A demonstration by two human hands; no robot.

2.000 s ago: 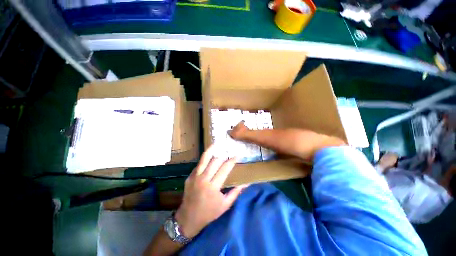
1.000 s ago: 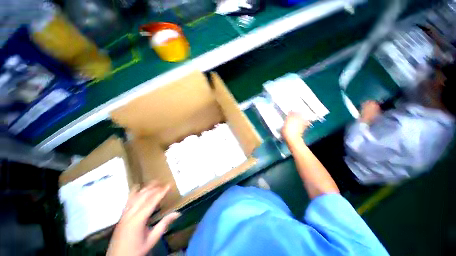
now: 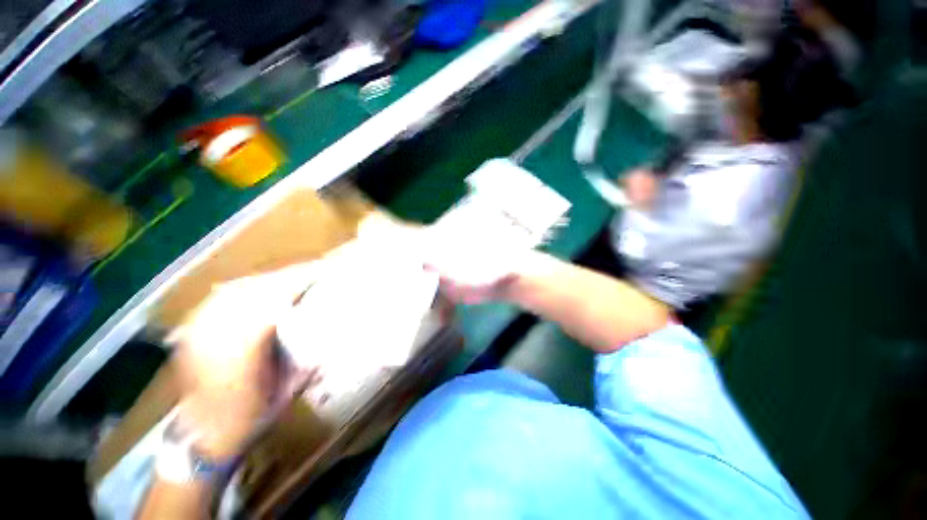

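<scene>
The frame is strongly blurred. The open brown shipping carton [image 3: 269, 249] stands in front of me. White product boxes [image 3: 356, 320] show as a bright mass inside it. My left hand [image 3: 229, 376], with a watch at the wrist, is at the carton's left part beside the boxes; blur hides its fingers and whether it grips anything. My right hand [image 3: 473, 274] is at the carton's right edge, its fingers around pale white boxes that merge with the bright area behind. More white boxes [image 3: 523, 203] lie on the green bench to the right of the carton.
A metal-edged shelf [image 3: 376, 142] runs behind the carton. It holds an orange and yellow tape roll [image 3: 244, 152], a blurred yellow cylinder [image 3: 66, 198], a blue bin [image 3: 46, 295] and a blue item [image 3: 450, 22]. Another person in a pale top [image 3: 712, 218] sits at the right.
The view has swung right. My right hand has moved from the boxes on the bench to the carton's right edge. My left hand has moved over the carton's left part.
</scene>
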